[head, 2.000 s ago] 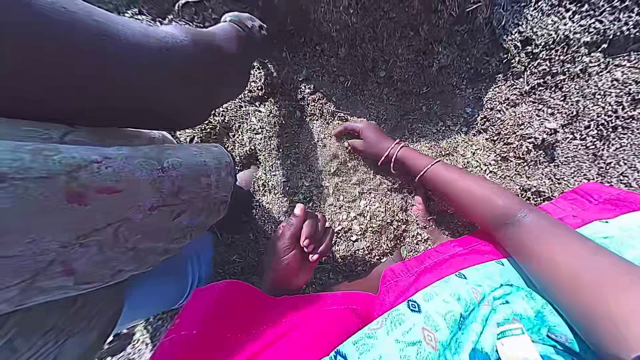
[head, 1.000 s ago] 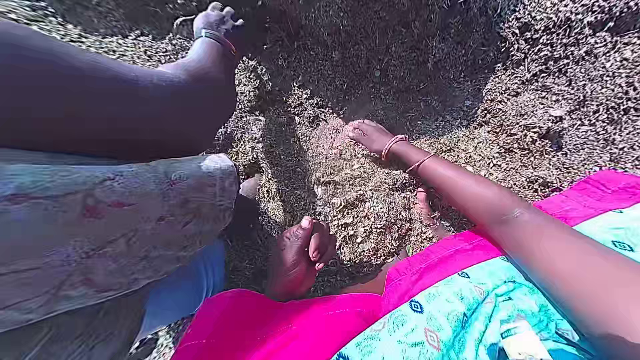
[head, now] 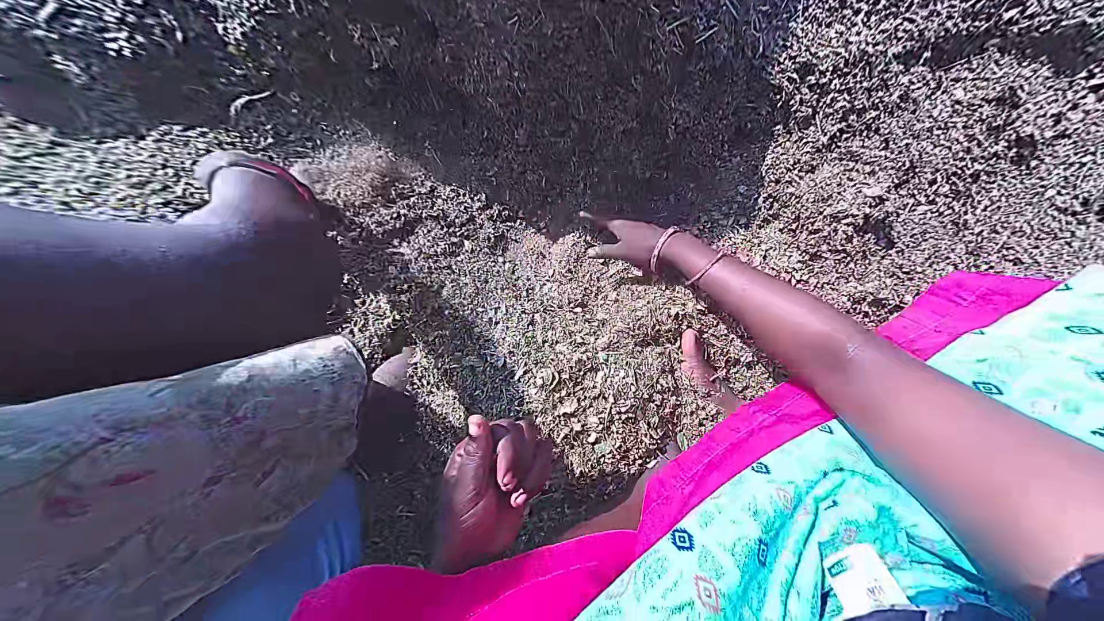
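My right hand, with two thin bangles at the wrist, reaches in from the right. Its fingers are apart and point left over the upper edge of a heap of dry chaff-like plant matter; nothing shows in them. Below the heap is my left hand, turned with the thumb at the left and the fingers curled in; nothing is seen sticking out of it. A turquoise patterned cloth with a pink border covers my lap, close to the left hand. Toes of a bare foot show at the heap's right side.
Another person's arm and red-banded wrist are at the left, above a faded floral garment and blue cloth. More loose plant matter spreads at the right. Shadowed ground lies beyond the heap.
The other person's hand has moved down and left, and light dust shows beside it. My right hand's fingers have spread. My left hand stays curled in about the same place.
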